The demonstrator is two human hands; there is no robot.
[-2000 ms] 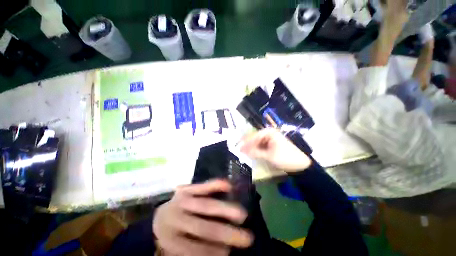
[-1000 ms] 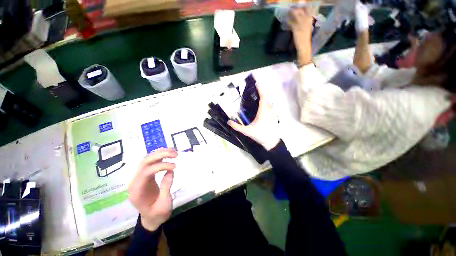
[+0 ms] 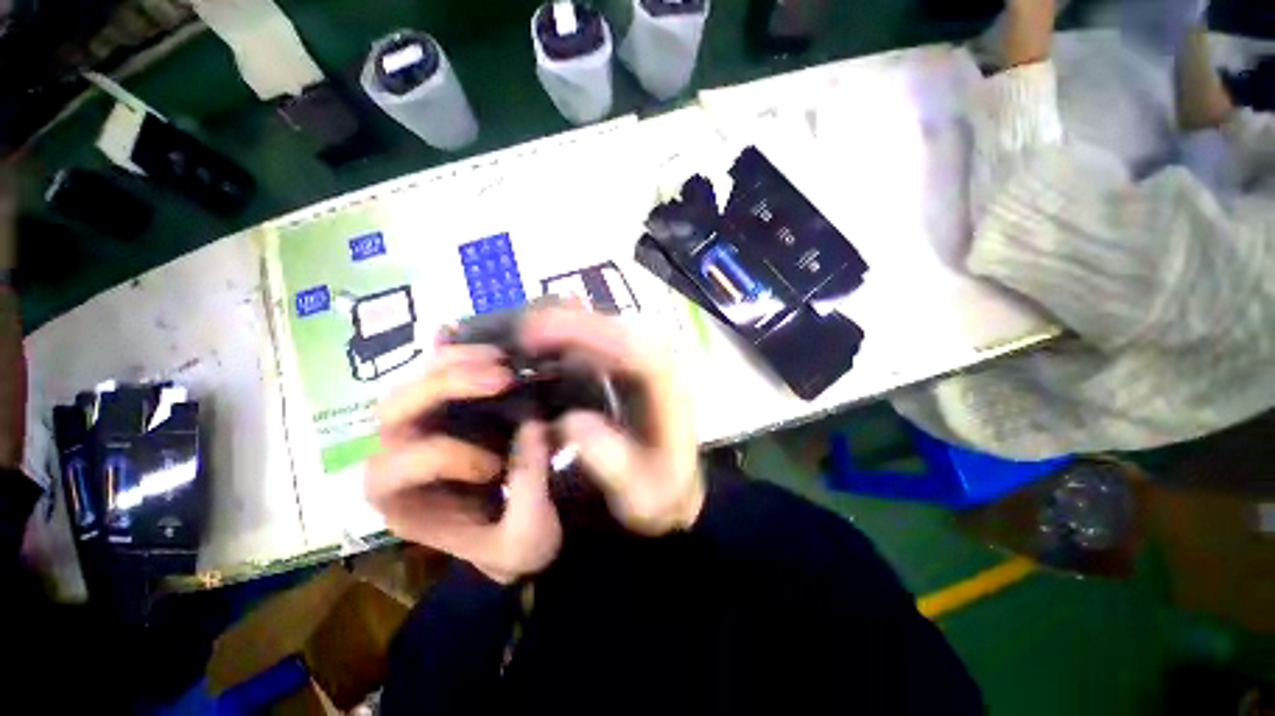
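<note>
A black folding carton (image 3: 483, 416) is between my two hands above the front of the bench, blurred and mostly covered by fingers. My left hand (image 3: 455, 462) holds it from the left, fingers spread over it. My right hand (image 3: 622, 427) holds it from the right, with its thumb low near my left thumb. How far the carton is opened out cannot be told. A fanned pile of flat black carton blanks (image 3: 762, 273) lies to the right of my hands, with a blue-gold picture showing.
Wrapped grey-white cylinders (image 3: 420, 95) and open black cartons with pale lids (image 3: 196, 165) stand on the green conveyor (image 3: 496, 126). Another black blank pile (image 3: 140, 476) is far left. A person's pale sleeve (image 3: 1105, 266) is at right. Brown cartons (image 3: 315, 629) are below.
My right hand has left the blank pile and come to my left hand, which was empty. Both now hold a black carton. The view has shifted.
</note>
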